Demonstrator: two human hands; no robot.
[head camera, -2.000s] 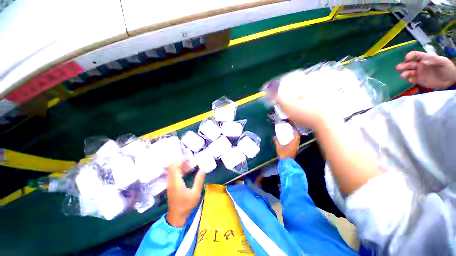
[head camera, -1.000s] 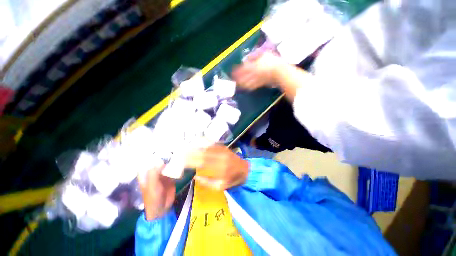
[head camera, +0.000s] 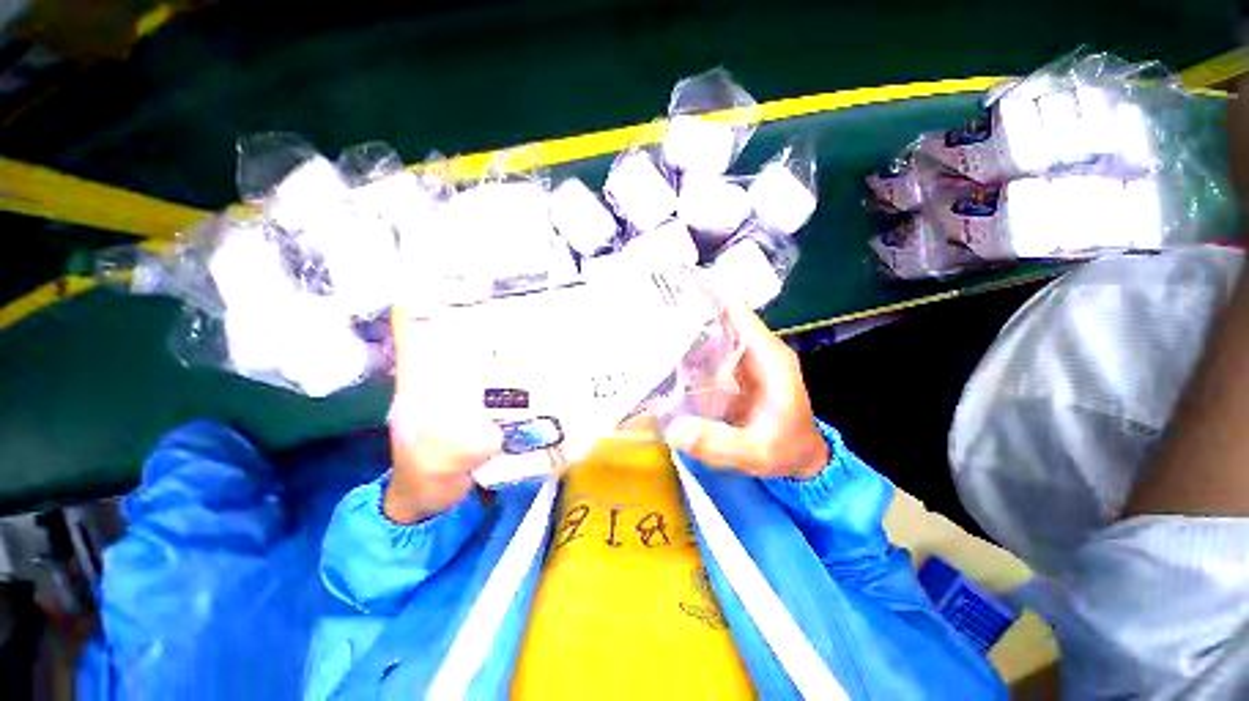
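Note:
A white held pack (head camera: 548, 359) with small dark and bluish printed marks and tiny text is held in front of my chest. My left hand (head camera: 436, 436) grips its left end. My right hand (head camera: 762, 411) grips its right end, where clear, pinkish crinkled film shows. Just beyond the pack lies a jumbled pile of bagged white units (head camera: 322, 260), bright and overexposed, in clear polybags; the pack covers part of the pile's near side. Several looser bagged units lie at the pile's right.
A neater double row of bagged units (head camera: 1082, 212) lies at right on the dark green belt (head camera: 849, 185) with yellow edge strips. A person in pale striped clothing (head camera: 1082, 411) is at right, a blue sleeve (head camera: 206, 534) at left. A carton (head camera: 945, 534) and blue item are below right.
The view has shifted. Both hands, blurred over the near side of the pile a second ago, now hold the white pack between them. The neighbour's hand has left the belt area in view.

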